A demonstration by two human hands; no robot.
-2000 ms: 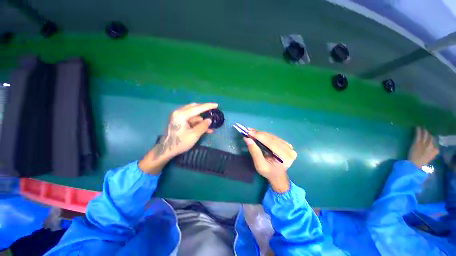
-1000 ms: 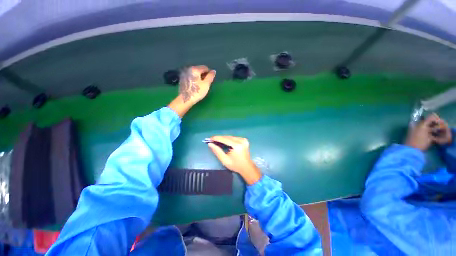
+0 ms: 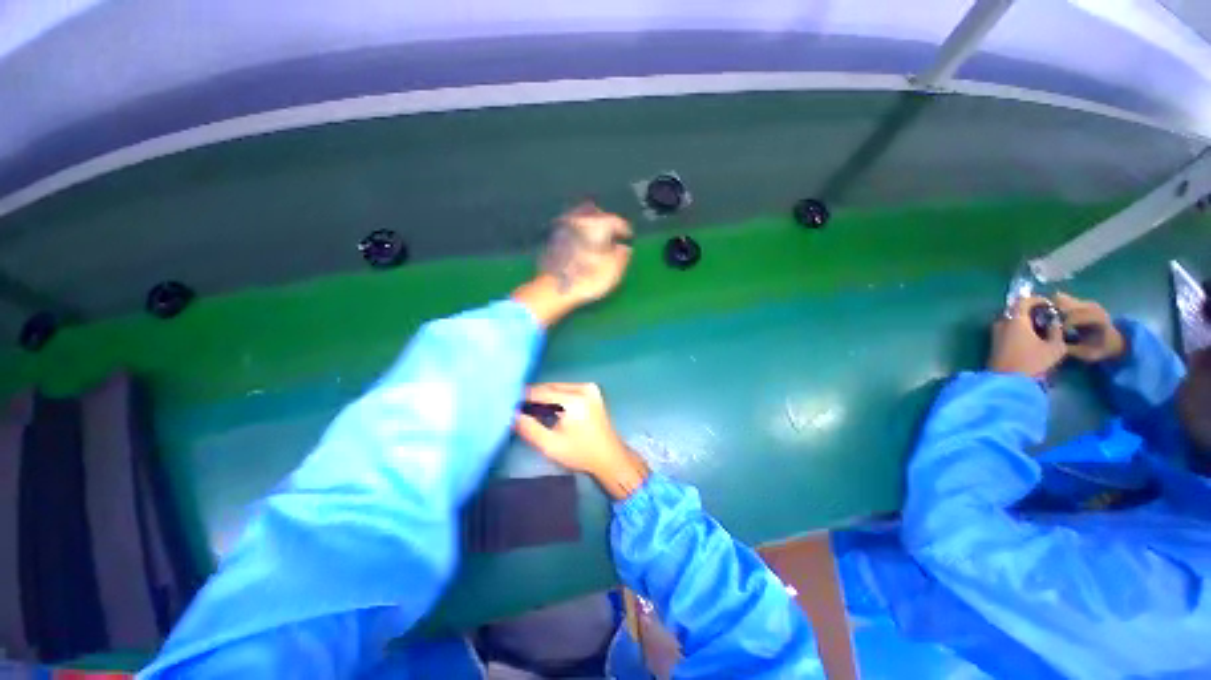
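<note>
My left hand (image 3: pixel 584 259) is reached out over the far side of the green band, blurred, fingers curled; whether it holds anything cannot be told. My right hand (image 3: pixel 574 428) is over the bench, closed on the dark tweezers (image 3: pixel 542 413); their tips are hidden behind my left sleeve. The slotted foam tray (image 3: pixel 538 511) lies flat below my right hand, its left part covered by my sleeve. A round black unit (image 3: pixel 683 253) lies right of my left hand. Another unit (image 3: pixel 665 194) lies behind it on clear film.
More round black units lie along the band at left (image 3: pixel 383 247), (image 3: pixel 169 299) and right (image 3: pixel 811 213). Grey-black foam strips (image 3: pixel 86 511) are at far left. At right a blue-sleeved person's hands (image 3: pixel 1033 343) hold a dark round unit. A pale rail (image 3: pixel 465 96) crosses behind the band.
The view has shifted. My left hand has gone from the bench to the band, and the round unit it held at first is no longer seen in it. Band units appear further left.
</note>
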